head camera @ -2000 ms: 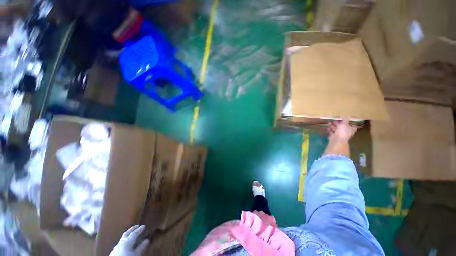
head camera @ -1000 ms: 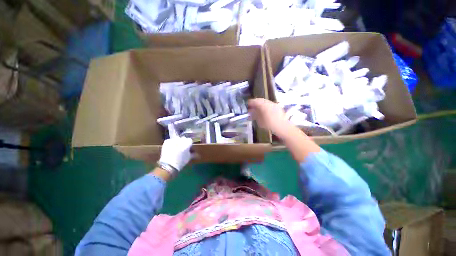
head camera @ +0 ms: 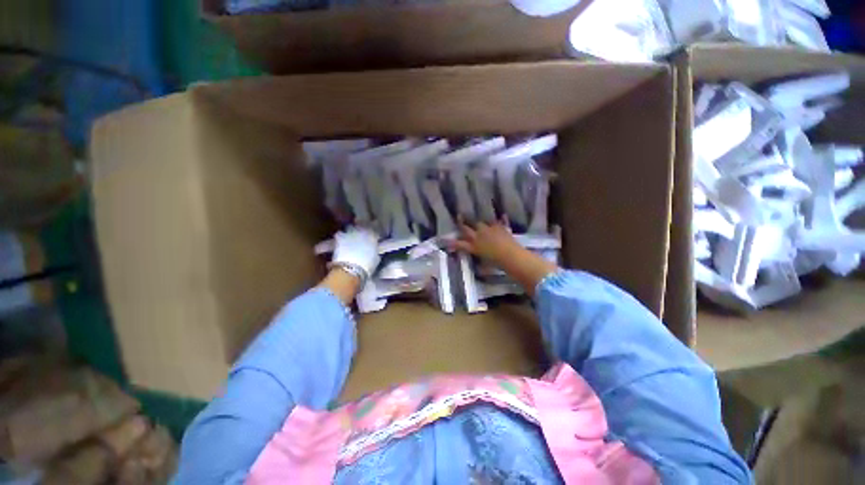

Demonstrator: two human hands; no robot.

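Observation:
White plastic housings (head camera: 427, 194) stand in two rows inside an open brown carton (head camera: 147, 246) in front of me; several look wrapped in clear bags. My left hand (head camera: 357, 252), in a white glove, rests on the left part of the near row. My bare right hand (head camera: 488, 241) lies on the middle of the rows with its fingers spread. Both hands touch the parts from above; their fingertips are partly lost among the parts, and I cannot tell if either grips one.
A second carton (head camera: 682, 189) on the right holds a loose heap of white housings (head camera: 759, 189). Another carton (head camera: 417, 33) stands behind, with white parts (head camera: 621, 28) at its right. Brown cartons or cardboard show blurred at the lower left.
I have leaned closer over the carton. My left hand has moved from the near rim into the carton, and my right hand from its right side to the middle of the rows.

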